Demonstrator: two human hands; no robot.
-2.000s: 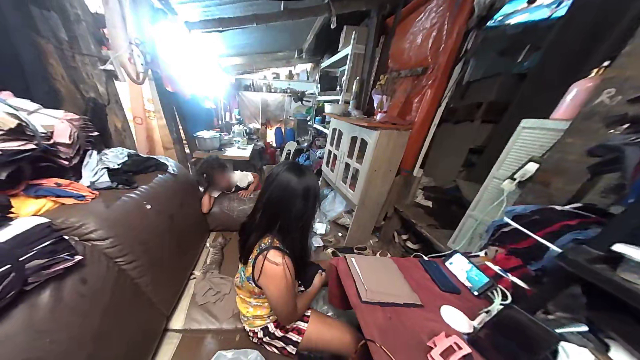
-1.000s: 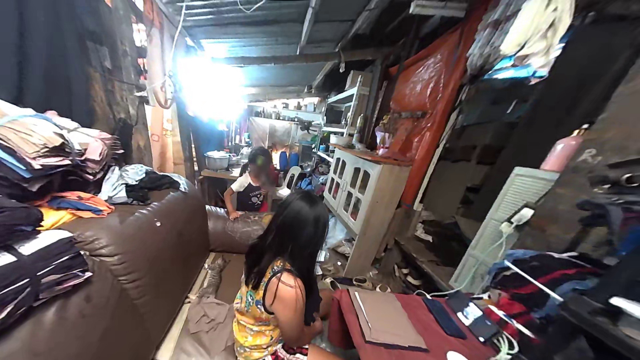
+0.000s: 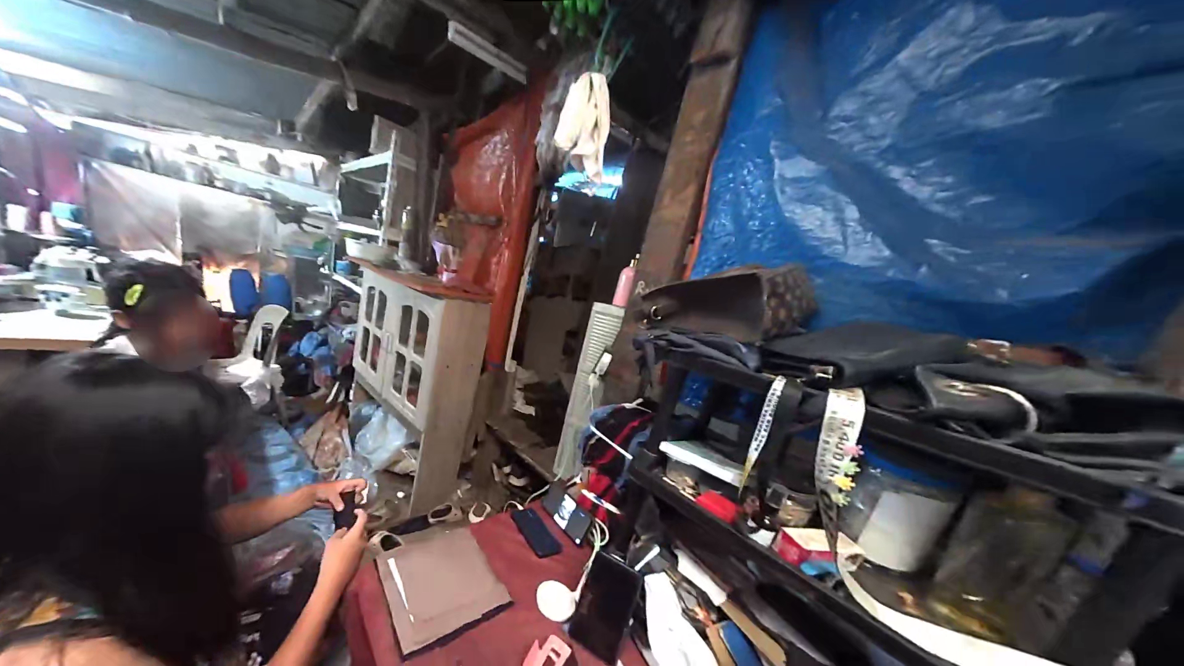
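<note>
Neither of my own hands shows in the head view. A low table with a dark red cloth [image 3: 504, 476] stands at bottom centre. On it lie a flat brown folded piece [image 3: 444, 583] with a dark edge, a dark phone [image 3: 536, 533], another device [image 3: 566, 513] with a lit screen, a black tablet [image 3: 605, 606], a round white object [image 3: 555, 600] with a cable, and a pink plastic piece [image 3: 548, 652]. At the left a seated person [image 3: 111, 499] holds a small dark object [image 3: 345, 511] in both hands.
Another person [image 3: 166, 314] is behind the seated one. A white cabinet with glass doors [image 3: 416, 361] stands beyond the table. At the right, a black shelf rack [image 3: 888, 425] carries bags, jars and a lanyard. A blue tarpaulin [image 3: 934, 166] covers the wall behind it.
The view has swung to the right, bringing in the black rack and blue tarpaulin. The person farther back, low at the sofa two seconds ago, was upright one second ago.
</note>
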